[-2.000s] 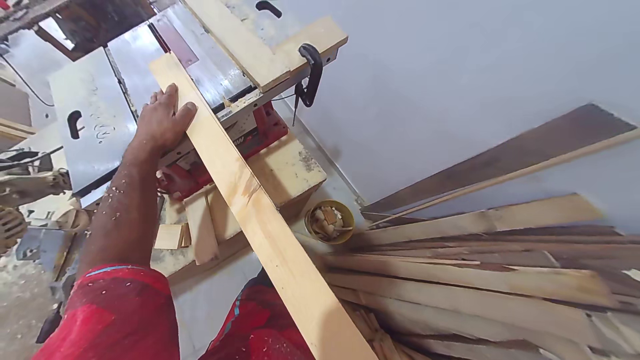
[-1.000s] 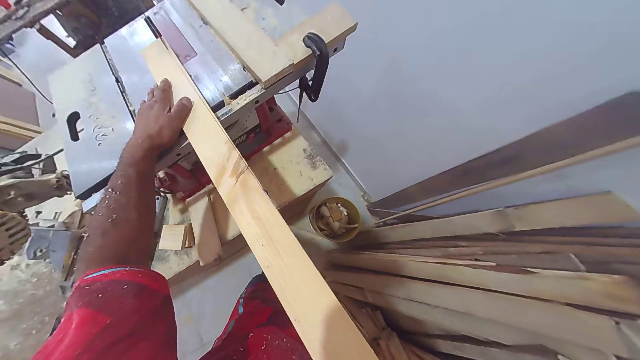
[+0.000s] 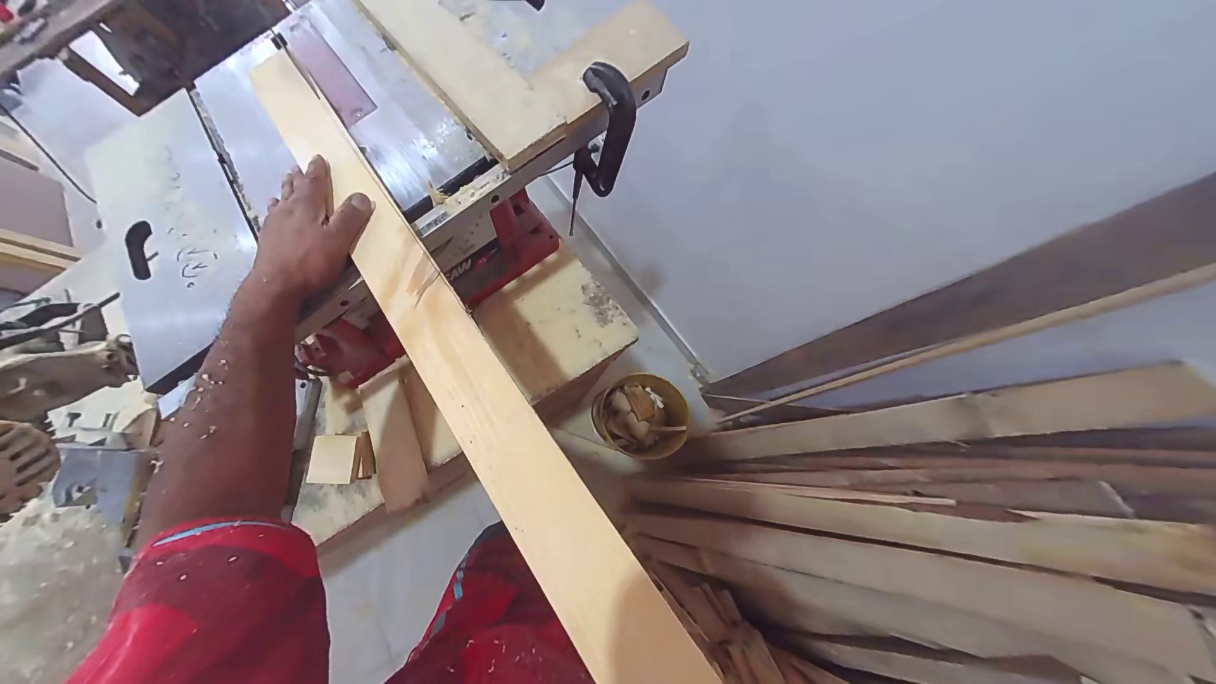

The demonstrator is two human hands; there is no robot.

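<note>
A long, pale wooden board [image 3: 494, 427] lies at a slant across the metal top of a table saw [image 3: 233, 123], its far end beside the red insert plate [image 3: 332, 76]. My left hand [image 3: 309, 228] is on the board's left edge, with the thumb over its upper face and the fingers along its side. Wood shavings cling to the forearm. The near end of the board runs out of the bottom of the view. My right hand is out of view; only a red sleeve shows near the bottom middle. The saw blade cannot be made out.
A wooden fence board [image 3: 465, 76] is held by a black C-clamp [image 3: 611, 128] at the saw's right side. Below are a wooden stand [image 3: 560, 323], small offcuts [image 3: 332, 459] and a bucket of scraps [image 3: 641, 416]. Several long planks [image 3: 912, 560] are stacked at the right.
The wooden board has slid forward over the saw table, its far end now farther along beside the red insert plate. My left hand has stayed near the table's front edge.
</note>
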